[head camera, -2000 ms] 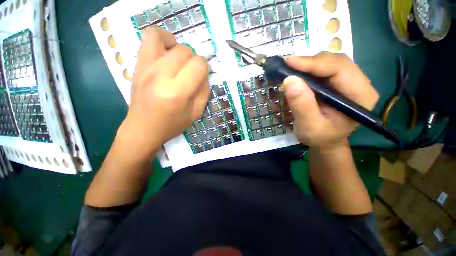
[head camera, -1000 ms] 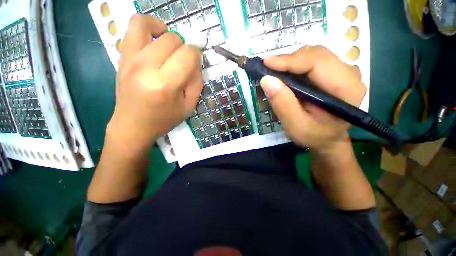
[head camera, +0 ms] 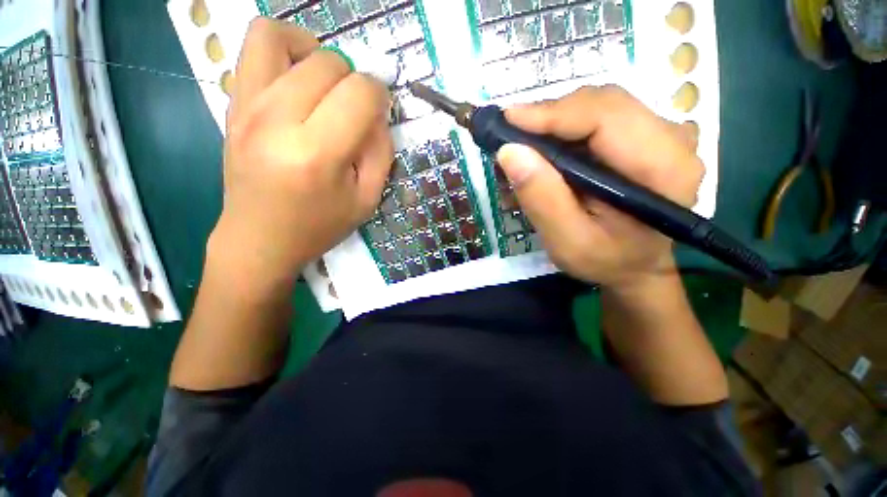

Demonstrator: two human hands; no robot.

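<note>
My right hand [head camera: 613, 180] holds a black soldering iron [head camera: 622, 194], its metal tip pointing up-left over the upper left PCB panel's lower edge. My left hand [head camera: 301, 146] is closed on thin solder wire [head camera: 146, 68], which runs in from the left; a short end shows between hand and iron tip. A green band [head camera: 339, 56] is on a left finger. The white tray [head camera: 370, 296] lies under both hands with PCB panels [head camera: 433, 218] of small silvery squares. My hands cover parts of the panels. Whether the tip touches the board, I cannot tell.
Stacked white trays [head camera: 136, 281] with PCB panels stand at the left. Pliers [head camera: 799, 184] with orange handles lie open at the right. A yellow-rimmed round item [head camera: 809, 34] and a tin [head camera: 864, 29] are upper right. Cardboard boxes [head camera: 827, 359] are below right.
Over two seconds the iron and right hand have moved left, towards my left hand. The left hand has shifted slightly left. The tray appears shifted right in view since the first frame.
</note>
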